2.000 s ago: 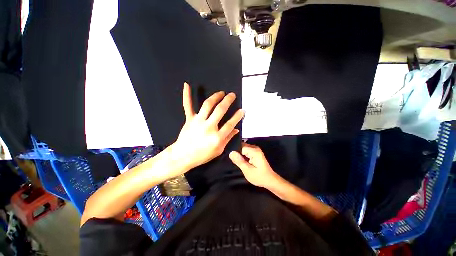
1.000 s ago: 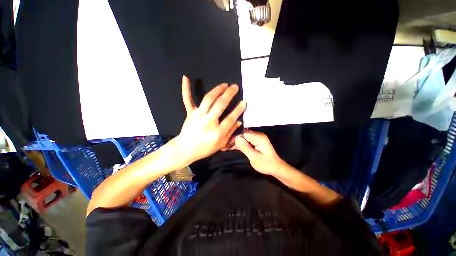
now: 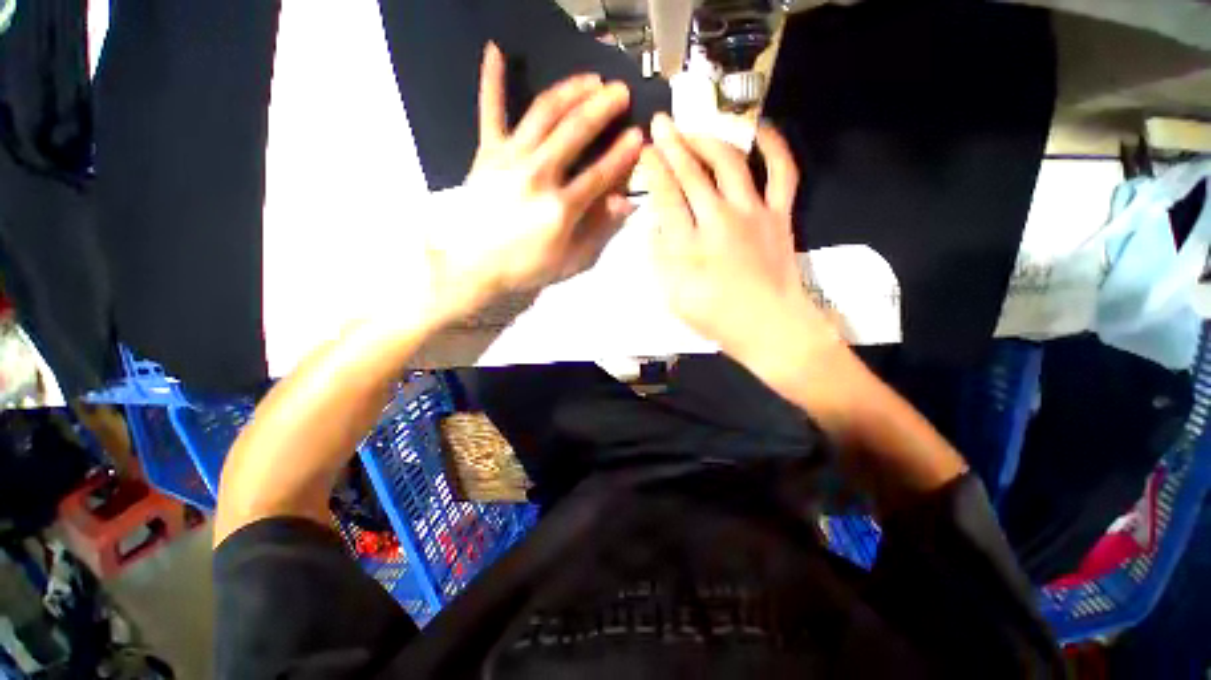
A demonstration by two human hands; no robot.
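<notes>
A black cloth panel (image 3: 445, 86) runs up to the needle area of the sewing machine (image 3: 671, 29) at top centre. My left hand (image 3: 545, 199) lies palm down with fingers spread, fingertips on the panel's lower end near its right edge. My right hand (image 3: 730, 233) is palm down beside it, fingers apart and slightly bent, index fingertip at the panel's edge just below the machine head. Neither hand visibly grips anything. The needle and foot are too blurred and glared to make out.
Another black panel (image 3: 186, 199) lies left on the white table (image 3: 319, 173). Black panels (image 3: 916, 146) lie right of the needle, with a curved notch. Blue crates (image 3: 445, 498) stand below the table edge. A red stool (image 3: 126, 518) is lower left. A pale crumpled cloth or bag (image 3: 1142, 266) is at right.
Both hands have moved up toward the machine head. The panel's lower end has moved up, baring white table in front. My right hand has left the table's front edge and opened.
</notes>
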